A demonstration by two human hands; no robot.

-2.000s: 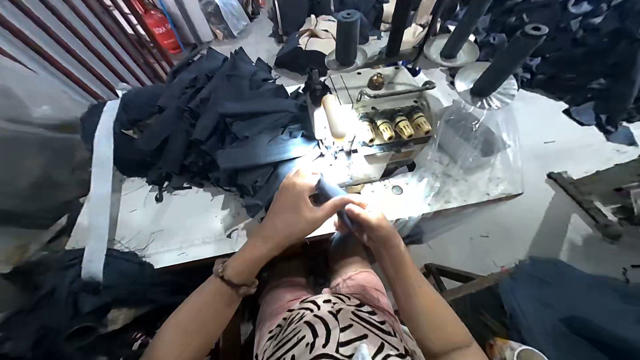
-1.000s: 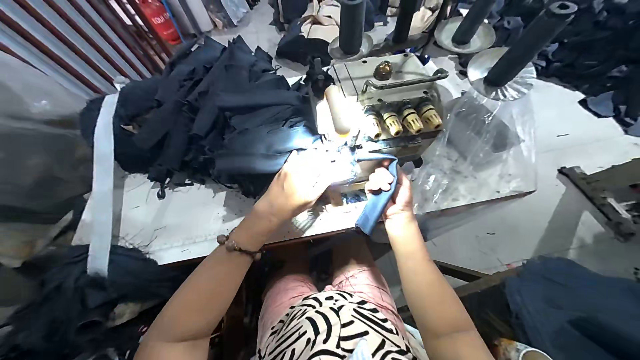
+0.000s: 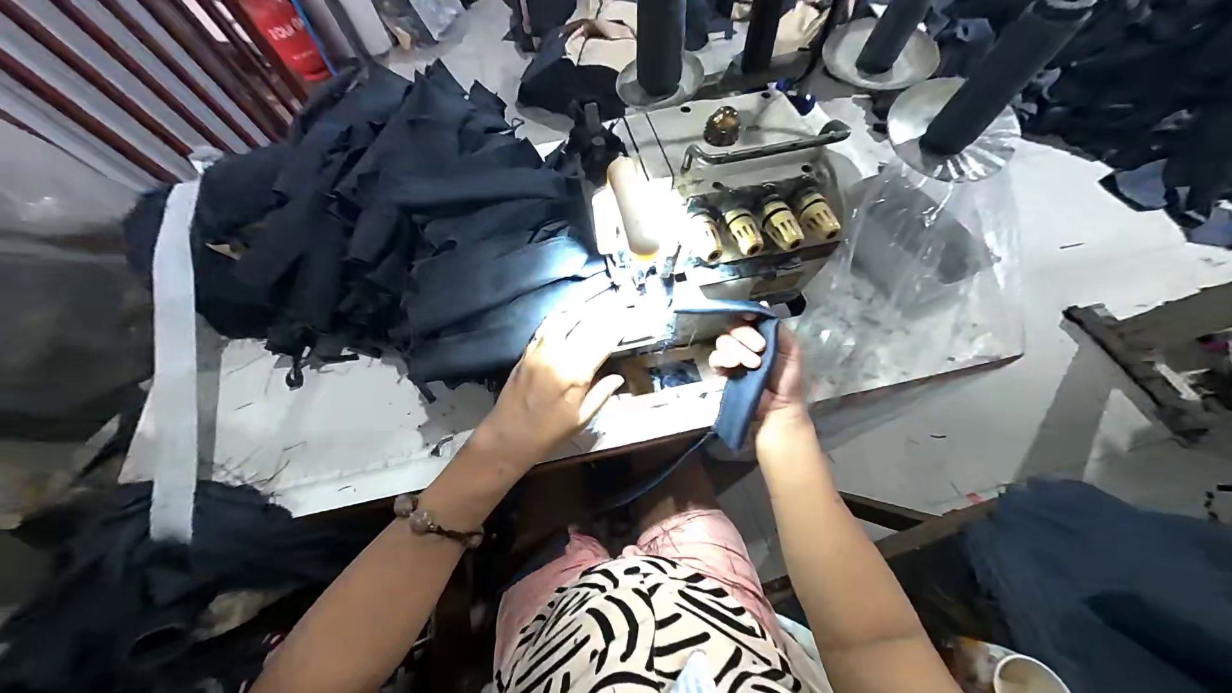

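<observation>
Under the bright lamp of an overlock sewing machine [image 3: 760,231], my left hand [image 3: 558,375] lies with its fingertips at the needle area, lost in glare; whether it pinches cloth there is not visible. My right hand [image 3: 770,375] grips a blue denim strip [image 3: 746,390] just right of the needle area. One stretch of the strip runs left toward the presser foot, the other end hangs down past the palm. A pile of dark cut fabric pieces [image 3: 385,221] lies against the machine's left side. A thin dark cord or thread hangs below the strip.
Thread cones [image 3: 659,48] stand on metal discs behind the machine. A clear plastic bag [image 3: 914,269] covers the table's right part. A white strap [image 3: 175,356] hangs over the left end. Blue fabric [image 3: 1107,577] lies lower right, beside a cup [image 3: 1025,674]. A red fire extinguisher [image 3: 286,38] stands behind.
My hands were together in front of the machine two seconds ago. My right hand has since moved apart to the right with the denim strip, while my left hand has come up to the needle area.
</observation>
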